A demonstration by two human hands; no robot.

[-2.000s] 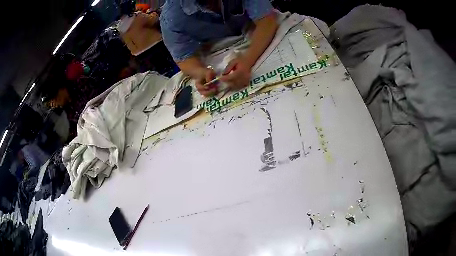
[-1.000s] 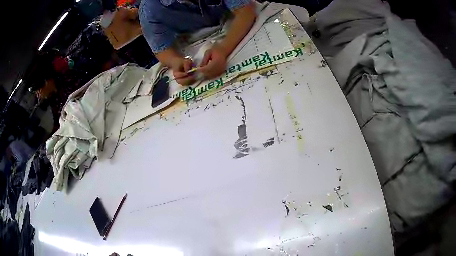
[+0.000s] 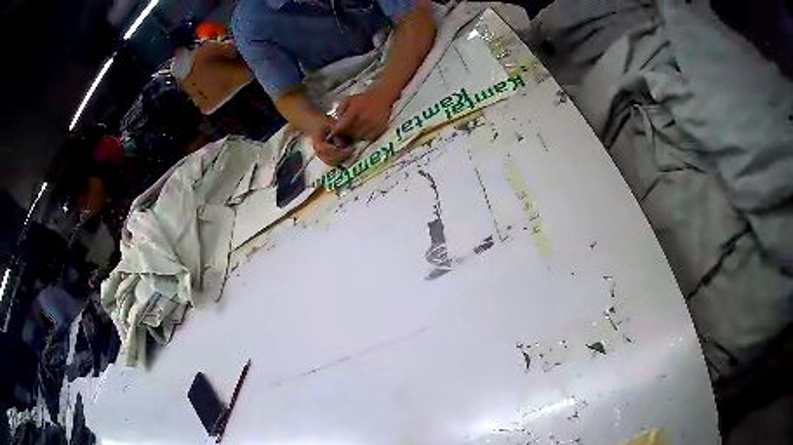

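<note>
Neither of my hands is in the picture. A thin dark red pencil lies on the white table at the lower left. A small black rectangle, perhaps a phone, lies flat just left of it, and their lower ends meet. Dark and yellowish marks and tape remnants show on the tabletop.
Across the table a person in a blue shirt holds something small in both hands. Green-lettered tape and a second dark phone lie there. Pale cloth is heaped left; a grey-green pile lies right.
The view has shifted, and a yellowish patch now shows at the bottom right edge. The other person's hands have moved slightly. The pencil and black rectangle lie as before on the table.
</note>
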